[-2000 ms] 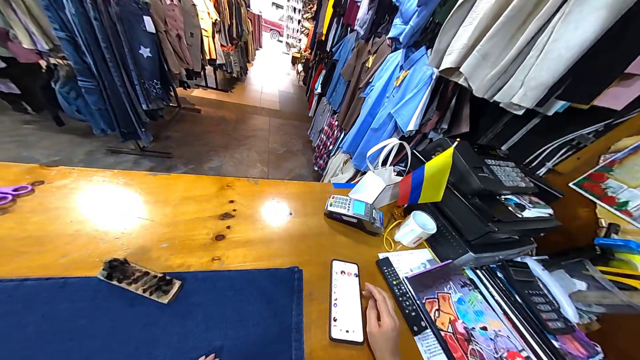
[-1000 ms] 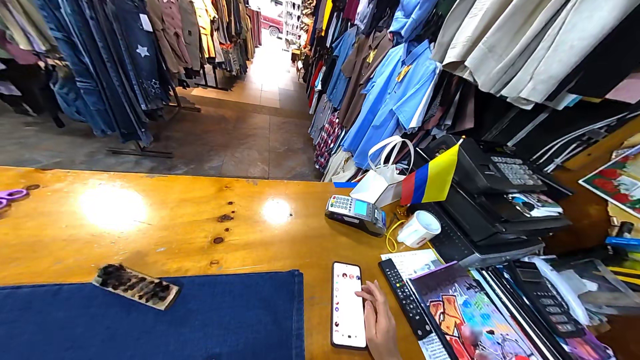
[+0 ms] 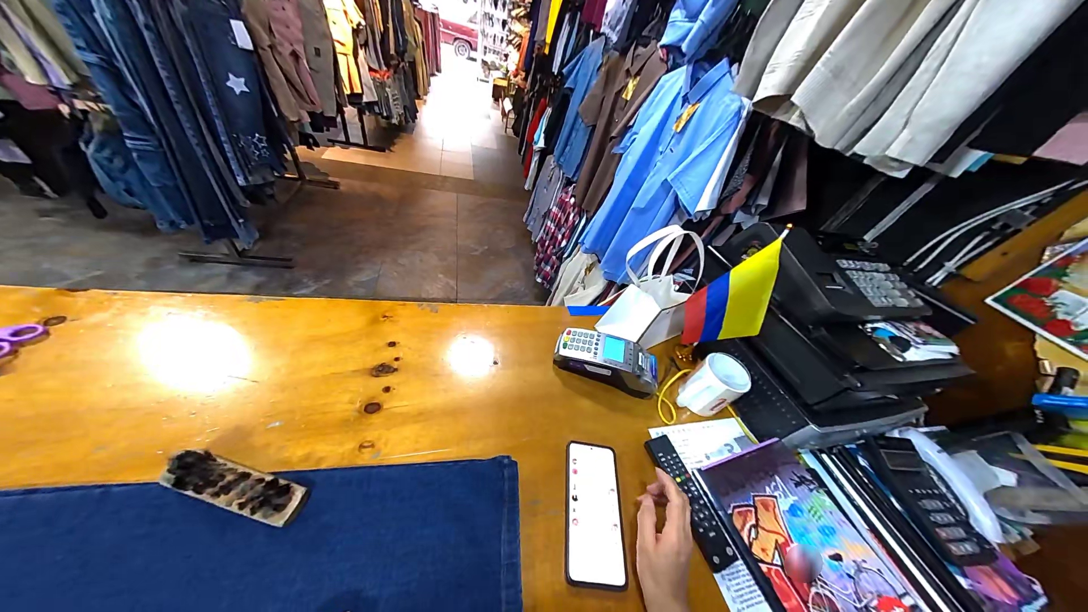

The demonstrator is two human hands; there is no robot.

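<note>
My right hand point(image 3: 665, 544) rests on the wooden counter between a smartphone point(image 3: 595, 515) and a black remote control point(image 3: 693, 505), with bent fingers and nothing seen in its grasp. The phone lies face up with its screen lit. A piece of dark blue denim point(image 3: 382, 531) is spread flat to the left of the phone. Across the denim's back edge lies a block-shaped object with dark, blotchy markings point(image 3: 234, 486). My left hand does not show.
Behind the phone, a card payment terminal point(image 3: 605, 360), a white mug point(image 3: 714, 384) and a small tricolour flag point(image 3: 735, 297) stand near a black printer point(image 3: 833, 340). Purple-handled scissors point(image 3: 21, 334) lie far left on the wooden counter point(image 3: 297, 374). Clothes racks stand beyond.
My right hand has drawn slightly away from the phone's edge, where its fingertips were a second ago. Fingertips seen at the bottom edge two seconds ago are out of view.
</note>
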